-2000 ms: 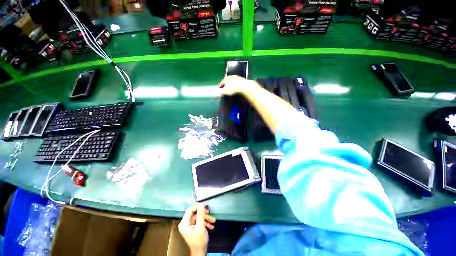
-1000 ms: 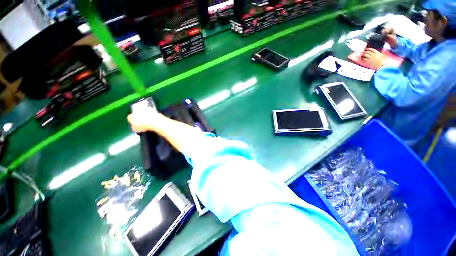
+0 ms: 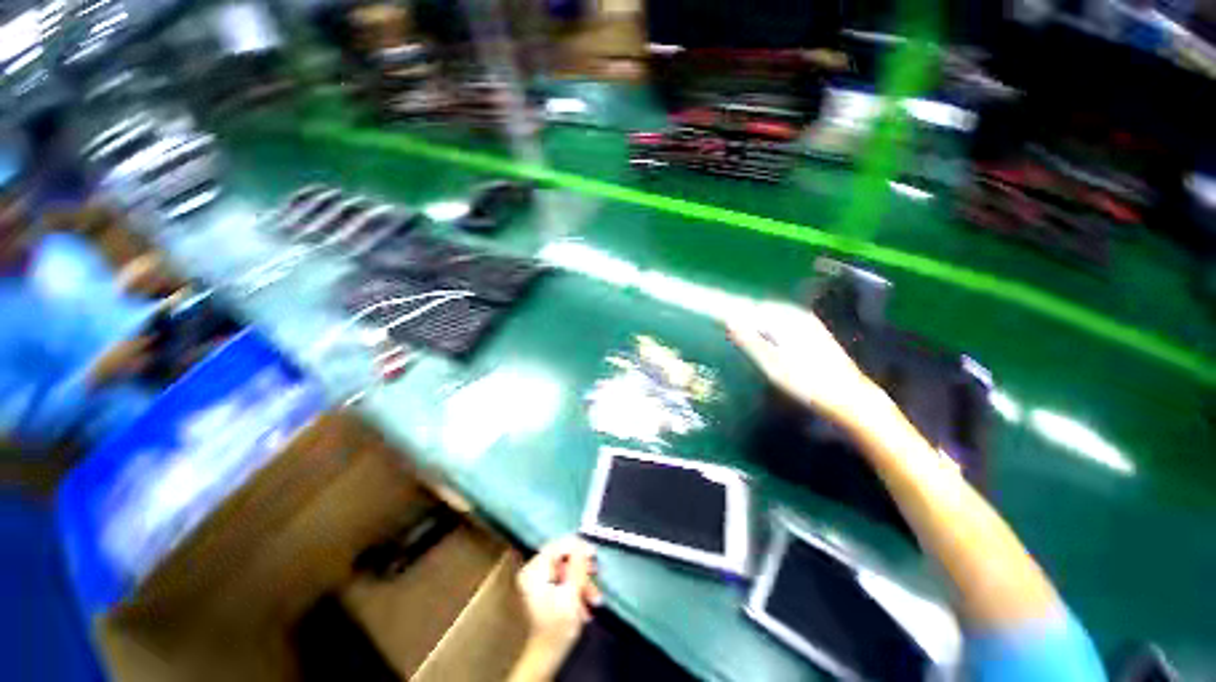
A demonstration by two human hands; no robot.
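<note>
The picture is blurred. My right hand (image 3: 798,357) is over the mat beside the black covers (image 3: 920,400), fingers pointing left, with nothing seen in it. A phone-sized unit (image 3: 854,287) lies behind it. My left hand (image 3: 560,586) is at the bench's front edge by the lower left corner of a pale-rimmed tablet (image 3: 671,506); its fingers are half curled and nothing shows in it. A second tablet (image 3: 840,606) lies tilted to the right of the first. A pile of small white parts (image 3: 650,389) lies beyond the first tablet.
Two keyboards (image 3: 434,313) with a white cable and a small red item (image 3: 390,362) are on the left. An open carton (image 3: 267,533) and a blue bin (image 3: 100,486) stand below the bench edge. A green rail (image 3: 694,213) runs behind. Another person's blue sleeve (image 3: 80,307) is far left.
The view has swung left, bringing the carton, keyboards and my left hand into view. My right hand has come away from the phone-sized unit to the near left of it.
</note>
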